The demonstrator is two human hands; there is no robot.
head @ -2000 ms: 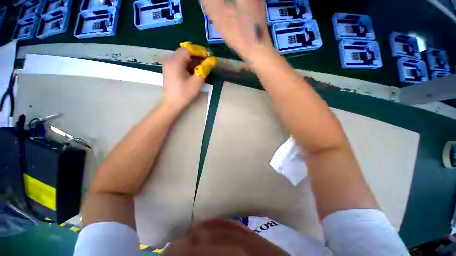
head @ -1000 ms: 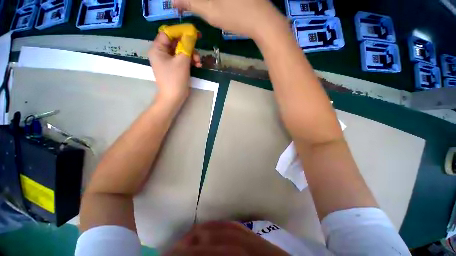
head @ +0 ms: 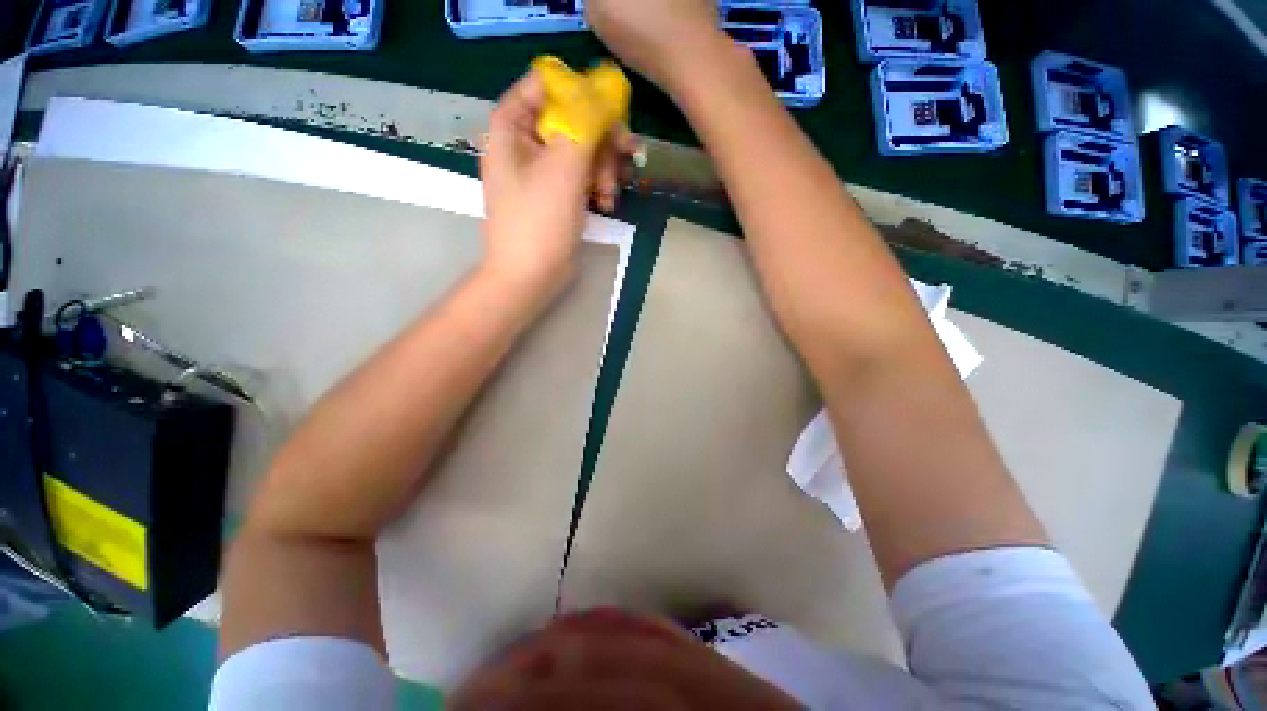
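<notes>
My left hand (head: 535, 174) is over the conveyor's near edge. Its yellow finger cots (head: 581, 100) on thumb and forefinger are close together. Whether they pinch something small cannot be told. My right hand (head: 656, 31) is at the top edge of the picture, just above and right of the left fingertips. It is blurred and its fingers are partly cut off, so what it holds cannot be told. Light-blue trays (head: 938, 106) with black parts and a small patterned piece stand on the dark green conveyor, on both sides of my right hand.
Two beige boards (head: 723, 417) lie on the green bench with a gap between. A crumpled white wipe (head: 830, 470) lies under my right forearm. A black box (head: 104, 472) with a yellow label is at left. A tape roll (head: 1246, 460) is at far right. A worn metal edge (head: 417, 128) borders the conveyor.
The trays have shifted right. My left hand moved left, then back right. My right hand went up and left, then slightly right. More of the wipe shows beyond my right forearm.
</notes>
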